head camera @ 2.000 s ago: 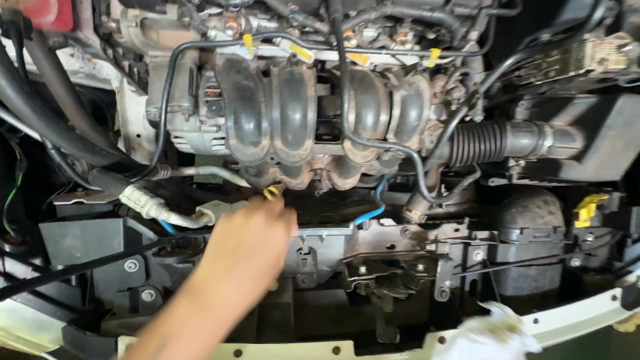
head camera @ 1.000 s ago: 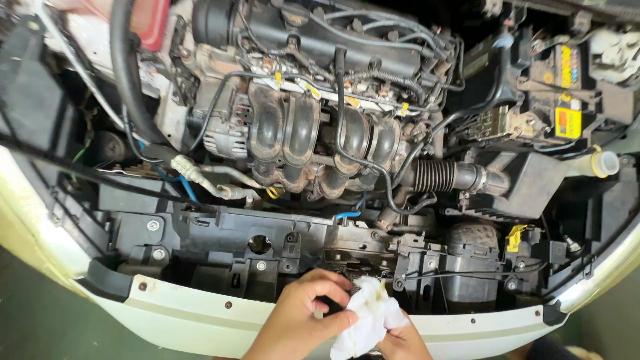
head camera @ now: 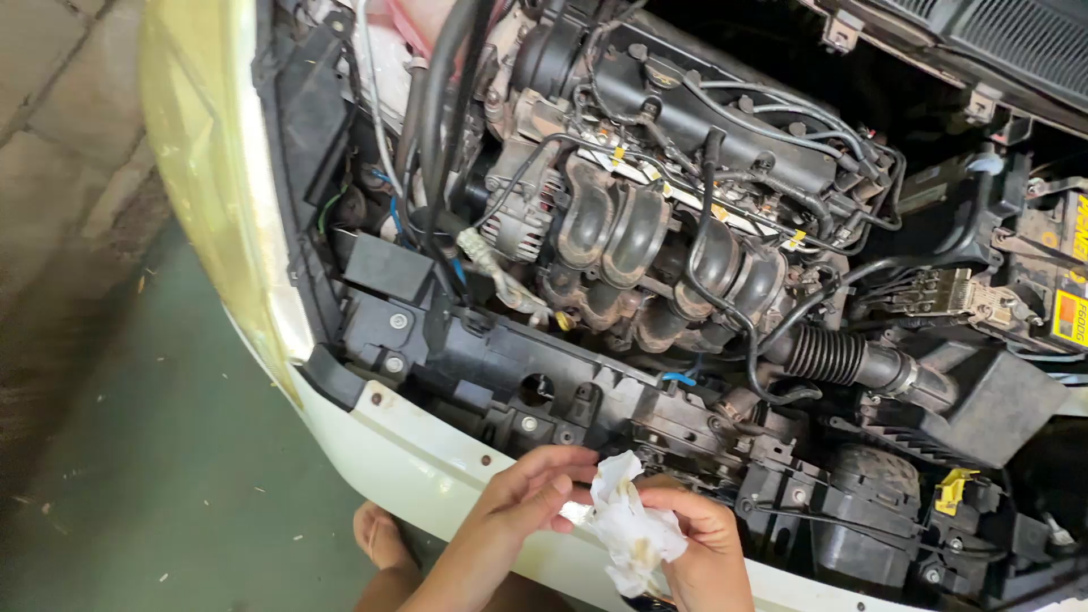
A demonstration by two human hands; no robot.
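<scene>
Low in the head view, a crumpled white paper wipe (head camera: pixel 633 531) with brownish stains is pinched in my right hand (head camera: pixel 701 527), above the car's front edge. My left hand (head camera: pixel 531 497) is just left of the wipe, its fingers curled loosely; whether they touch it or hold anything is hard to tell. Beyond both hands lies the engine with its black intake manifold (head camera: pixel 633 234). A yellow dipstick handle (head camera: pixel 563 320) shows at the manifold's lower left.
The white front bumper edge (head camera: pixel 425 446) runs under my hands. Around the engine are the alternator (head camera: pixel 523 208), a ribbed intake hose (head camera: pixel 824 355), the air filter box (head camera: pixel 994 399), a battery (head camera: pixel 1067 272) and a yellow clip (head camera: pixel 954 490). Green floor (head camera: pixel 212 476) lies at left.
Two seconds ago one hand was at the yellow dipstick handle; both hands are now together by the wipe at the front edge. The view has turned and drawn back.
</scene>
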